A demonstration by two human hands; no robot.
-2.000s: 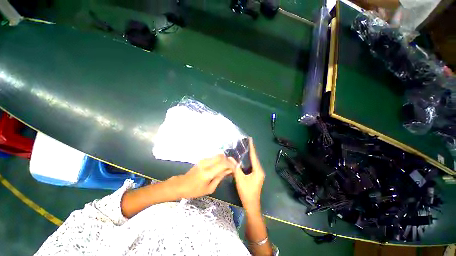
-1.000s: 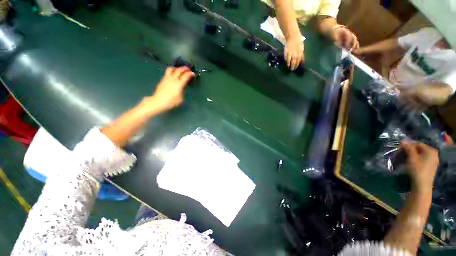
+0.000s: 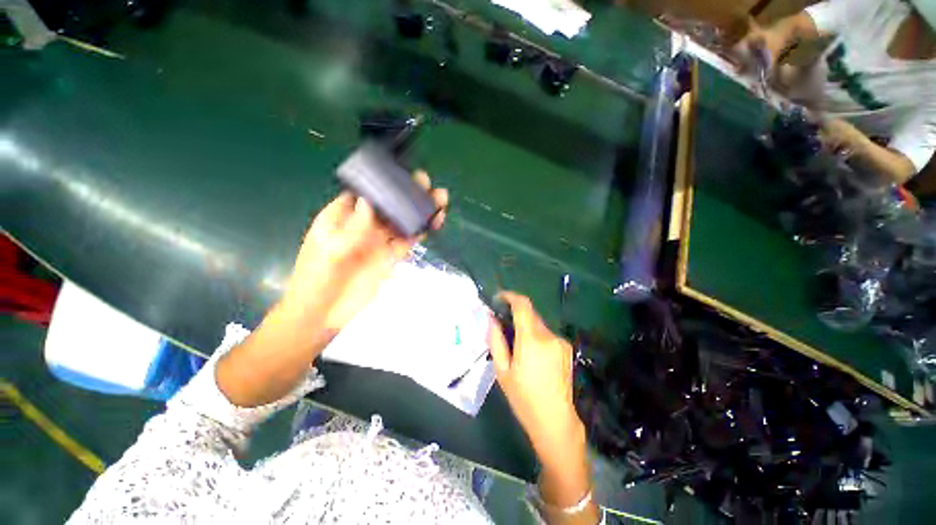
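Observation:
My left hand (image 3: 344,251) grips a black power adapter (image 3: 388,192), blurred, above the far edge of the white stack (image 3: 411,318). My right hand (image 3: 534,369) is at the right edge of the stack, with a small dark thing between thumb and forefinger, too blurred to name. A thin dark cord (image 3: 470,371) shows on the stack's near right part. Clear film lies at the stack's far edge. A dark tangled pile of adapters (image 3: 739,410) lies to the right of my right hand.
A raised green board (image 3: 744,220) with a wooden edge holds bagged adapters (image 3: 857,256). A bluish tube-like strip (image 3: 649,195) runs beside it. Several adapters (image 3: 508,51) lie on the far conveyor. A person (image 3: 872,82) works at upper right. A blue and white bin (image 3: 103,344) stands lower left.
My left hand has come back from the belt towards the stack with an adapter in it. My right hand has moved from the bagged adapters to the stack. The hands opposite have left the belt.

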